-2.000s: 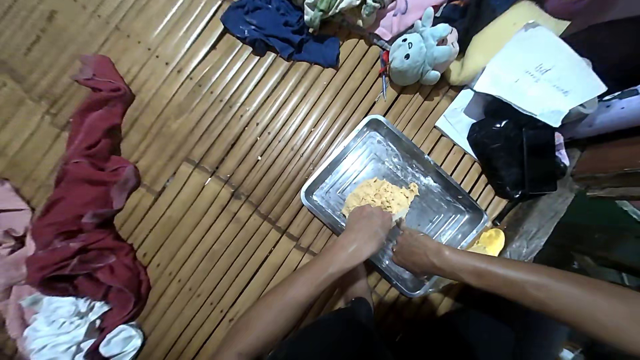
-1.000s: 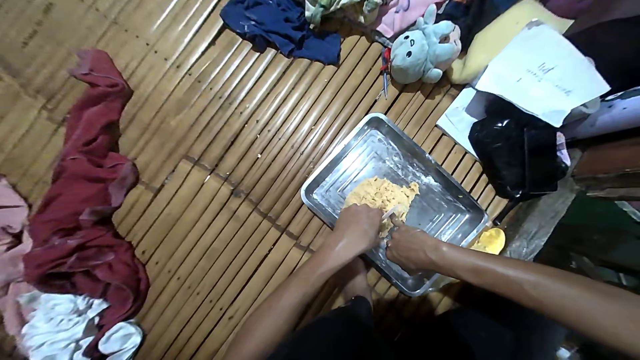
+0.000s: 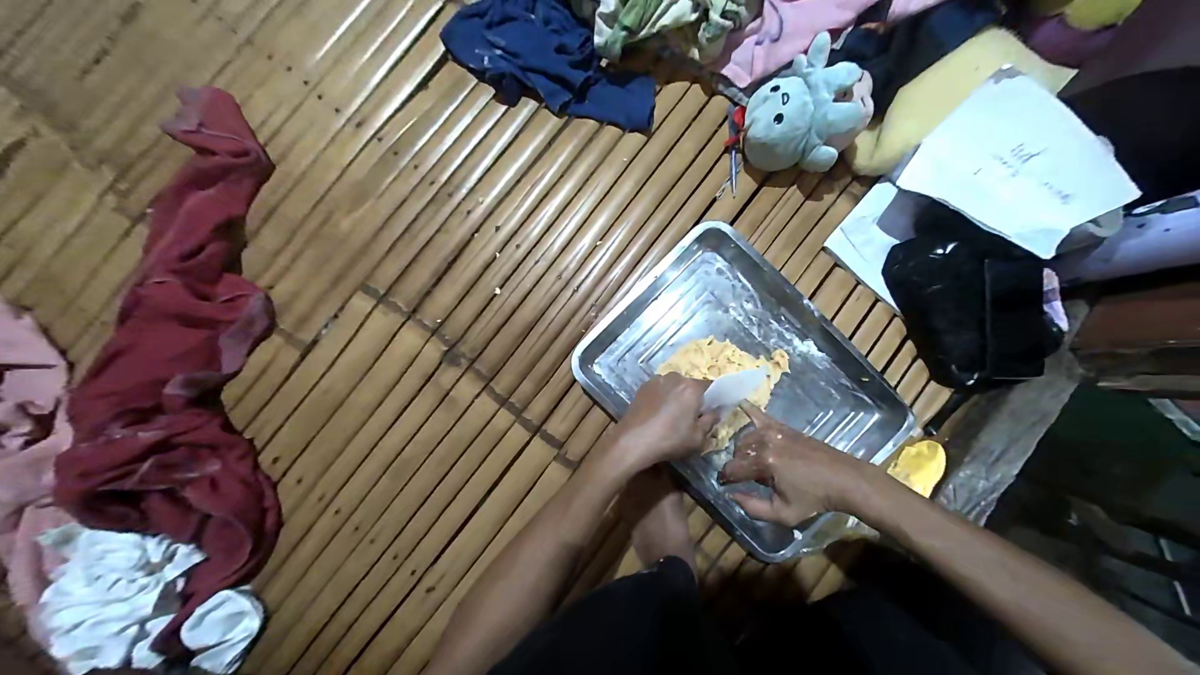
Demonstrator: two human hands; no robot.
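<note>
A rectangular metal tray [image 3: 844,375] lies on the bamboo-slat floor, with a lump of yellowish dough [image 3: 717,356] in it and white powder smeared on its bottom. My left hand [image 3: 667,417] grips a flat white scraper-like piece [image 3: 736,387], held over the dough. My right hand [image 3: 773,464] is just right of it, fingers spread, the index fingertip at the lower edge of the white piece. Whether that finger touches it I cannot tell. Beside the tray's right corner is a yellow object [image 3: 919,467], partly hidden by my right forearm.
A pale blue plush toy [image 3: 806,108] lies above the tray, near small scissors-like metal tool tips [image 3: 731,173]. Right of these are a paper with handwriting [image 3: 1022,164] and a black plastic bag [image 3: 970,309]. Dark blue cloth [image 3: 553,61] is at the top, dark red cloth [image 3: 178,375] at left.
The white piece now shows plainly in my left hand above the dough. My right hand, closed near the left one before, has its fingers spread apart.
</note>
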